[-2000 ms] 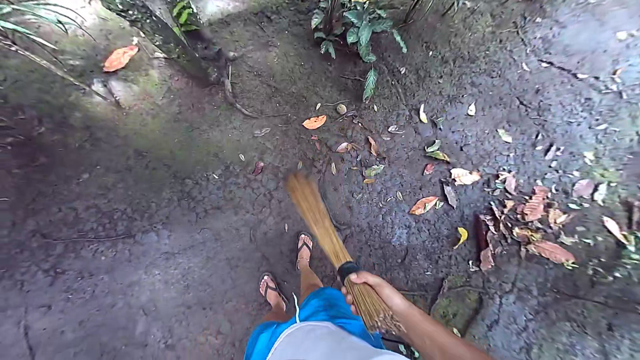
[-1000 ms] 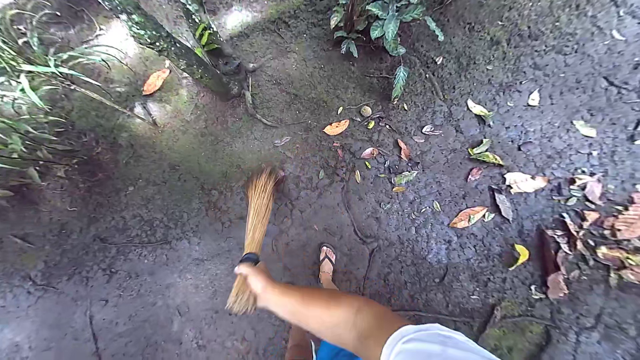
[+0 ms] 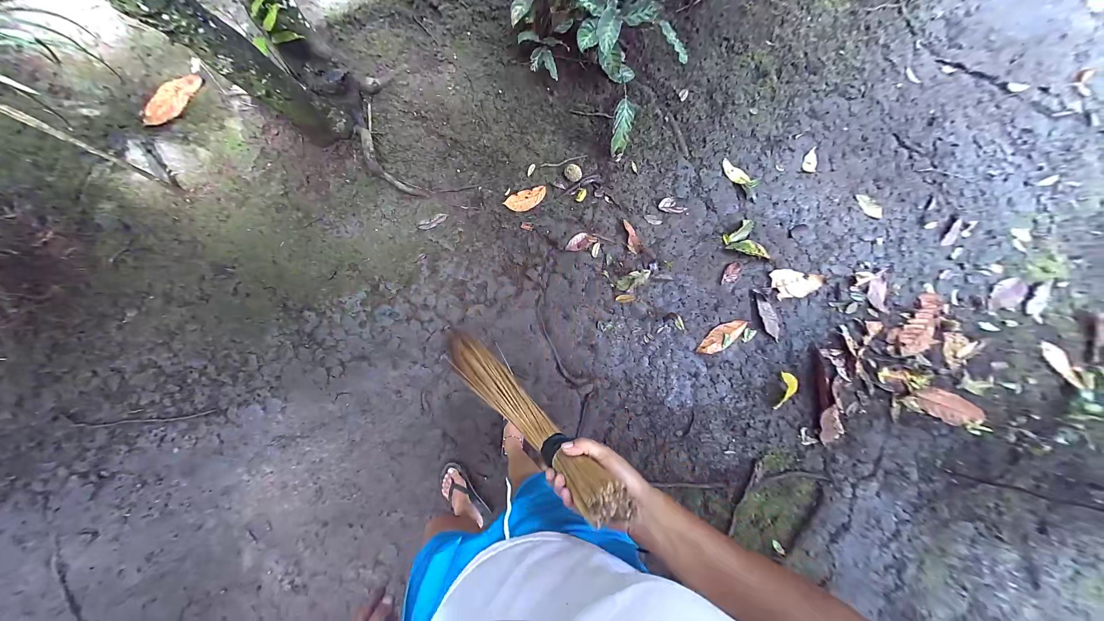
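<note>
My right hand [image 3: 608, 470] is closed around a stick broom of thin brown ribs [image 3: 509, 388], just below its black binding [image 3: 555, 447]. The cut ends of the ribs stick out past my palm. The bristles point up and left over the dark soil, their tips blurred. At the bottom edge, left of my blue shorts, a small part of my left hand [image 3: 376, 605] shows; most of it is out of view. An orange leaf [image 3: 525, 199] lies beyond the broom, with several smaller leaves near it.
Brown dry leaves [image 3: 918, 328] are heaped at the right. A yellow leaf [image 3: 786, 390] lies nearer. A mossy trunk [image 3: 250, 69] stands at the upper left, with a root beside it. A green leafy plant [image 3: 608, 34] grows at the top. Thin roots [image 3: 552, 332] cross the soil. My feet wear flip-flops [image 3: 466, 490].
My right hand has swung the broom out to the left, then back to the right in front of my body. The heaped leaves at the right look unmoved.
</note>
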